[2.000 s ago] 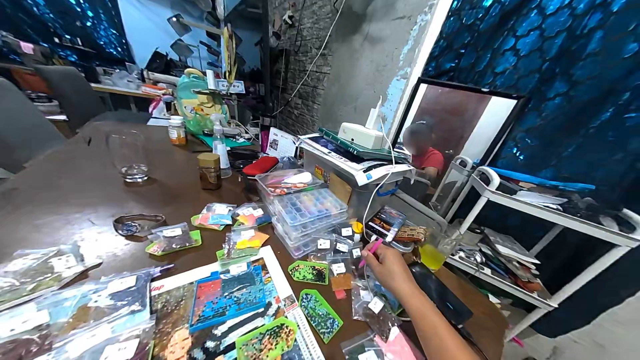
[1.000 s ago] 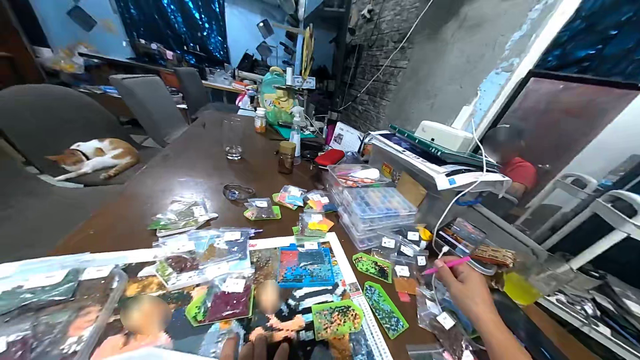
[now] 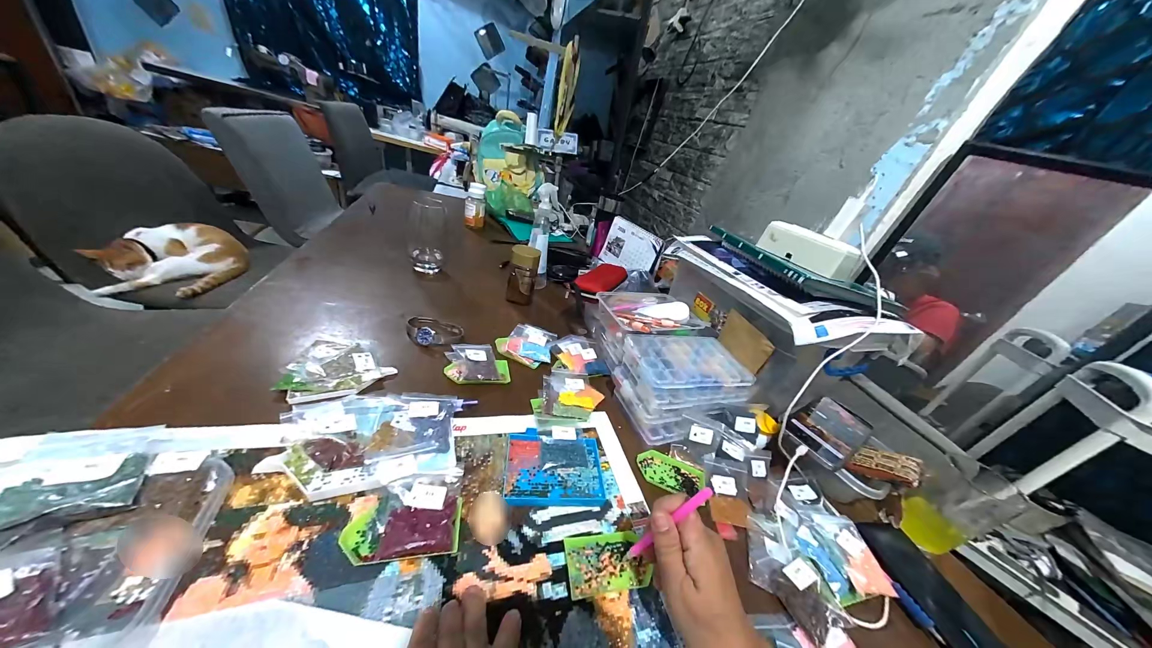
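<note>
My right hand (image 3: 697, 571) holds a pink diamond-painting pen (image 3: 670, 522), its tip over a green tray (image 3: 608, 565) of mixed beads. My left hand (image 3: 465, 619) lies flat at the bottom edge on the partly beaded diamond-painting canvas (image 3: 513, 576), holding nothing that I can see. A blue tray (image 3: 554, 468) with red and blue beads rests on the canvas above it. Another green tray (image 3: 670, 472) with dark beads is above my right hand. A bag of dark red beads (image 3: 416, 526) sits in a green tray to the left.
Bead bags (image 3: 801, 540) lie at the right, below stacked clear plastic boxes (image 3: 679, 373). A drinking glass (image 3: 427, 236), a brown jar (image 3: 522, 274) and a wristwatch (image 3: 434, 332) stand or lie farther back. At the left a cat (image 3: 175, 256) lies on a chair.
My right hand with the pink pen has moved left from beside the bead bags to the green tray of mixed beads. My left hand remains on the canvas since the middle frame.
</note>
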